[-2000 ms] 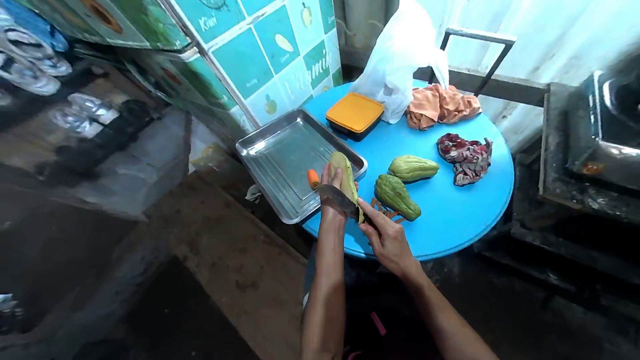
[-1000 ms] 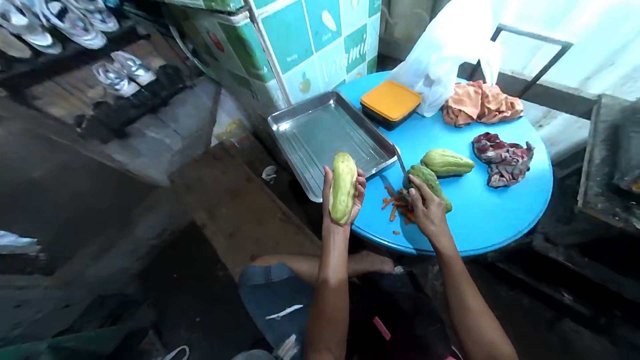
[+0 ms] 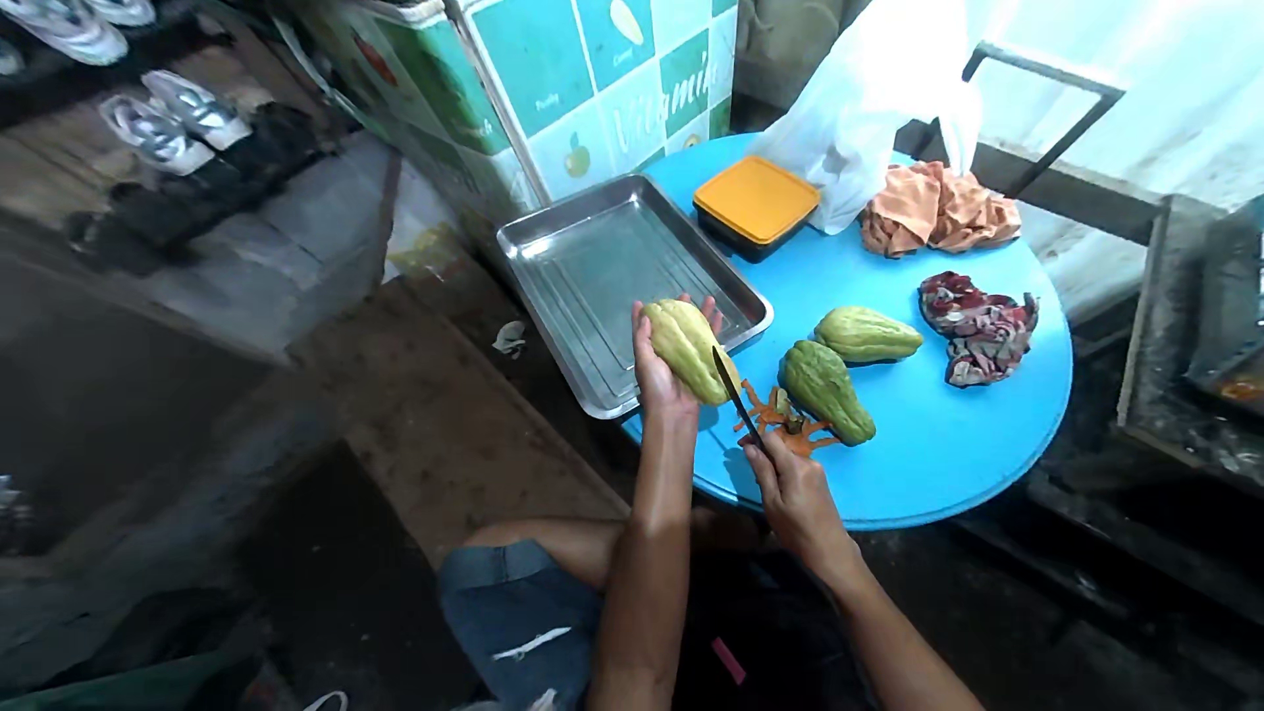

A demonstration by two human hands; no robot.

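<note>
A pale green chayote [image 3: 688, 348] lies in my left hand [image 3: 664, 380], above the near right corner of a metal tray [image 3: 612, 267]. My right hand [image 3: 795, 484] grips a knife [image 3: 739, 395], its dark blade tilted up beside the chayote's lower right side; whether the blade touches it I cannot tell. Orange peelings [image 3: 805, 436] lie on the blue round table [image 3: 918, 474] just beyond the right hand. Two more chayotes rest to the right of them, a darker green one [image 3: 825, 390] and a lighter one [image 3: 866, 335].
A black container with an orange lid [image 3: 757, 199] stands behind the tray, beside a white plastic bag [image 3: 859, 109]. Peach cloth [image 3: 938, 209] and a crumpled dark red and grey bundle [image 3: 980, 328] lie at the right. A green-and-white patterned cabinet [image 3: 573, 89] adjoins the table.
The knife in my right hand has come away from the darker chayote, over to the one in my left hand. Two seconds ago the blade was across my left hand's chayote. The view has shifted.
</note>
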